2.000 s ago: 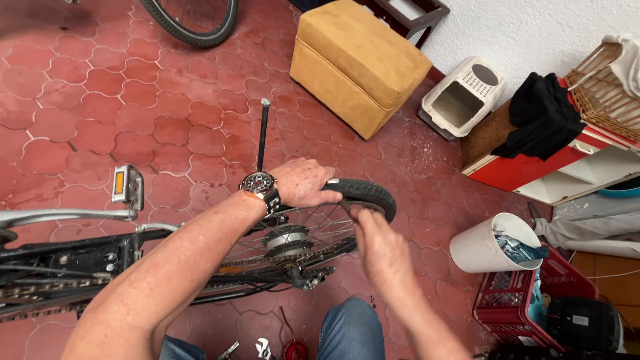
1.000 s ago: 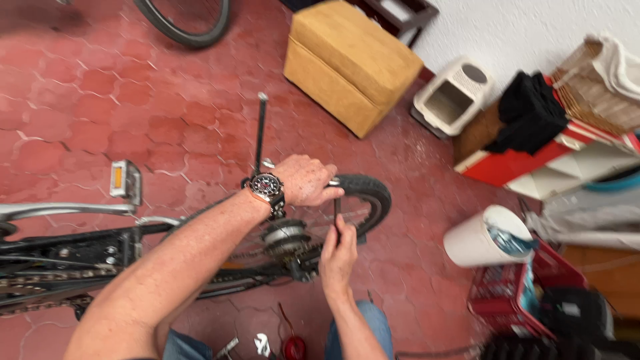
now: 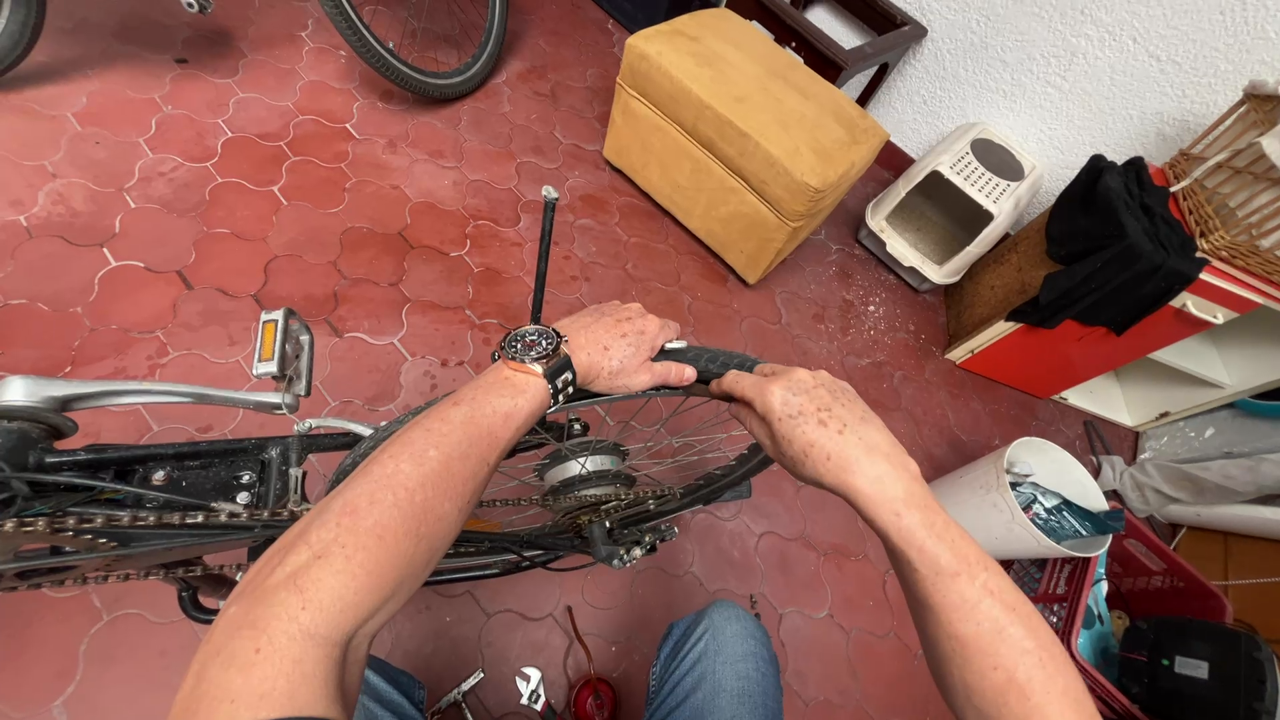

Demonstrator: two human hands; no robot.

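A bicycle's rear wheel, with a black tire (image 3: 710,362), spokes, a silver hub (image 3: 585,464) and a chain (image 3: 570,500), lies at the centre. My left hand (image 3: 622,350), with a watch (image 3: 530,345) on its wrist, is closed over the top of the tire, a small light-coloured piece showing by its fingers. My right hand (image 3: 800,410) grips the tire's edge just to the right, fingertips curled at the rim. Whether a tool is in it is hidden. A black kickstand-like bar (image 3: 545,250) sticks up behind my left wrist. The pedal (image 3: 283,352) is at left.
An adjustable wrench (image 3: 533,688), another metal tool (image 3: 460,692) and a red round object (image 3: 593,697) lie near my knees. At right stand a white bin (image 3: 985,500), a red crate (image 3: 1170,570) and a red-and-white cabinet (image 3: 1070,350). A tan ottoman (image 3: 730,150) stands behind; another bicycle wheel (image 3: 440,75) is at top.
My right hand has risen from below the rim, where it was one second ago, to the tire's edge beside my left hand. My left hand has stayed on the tire.
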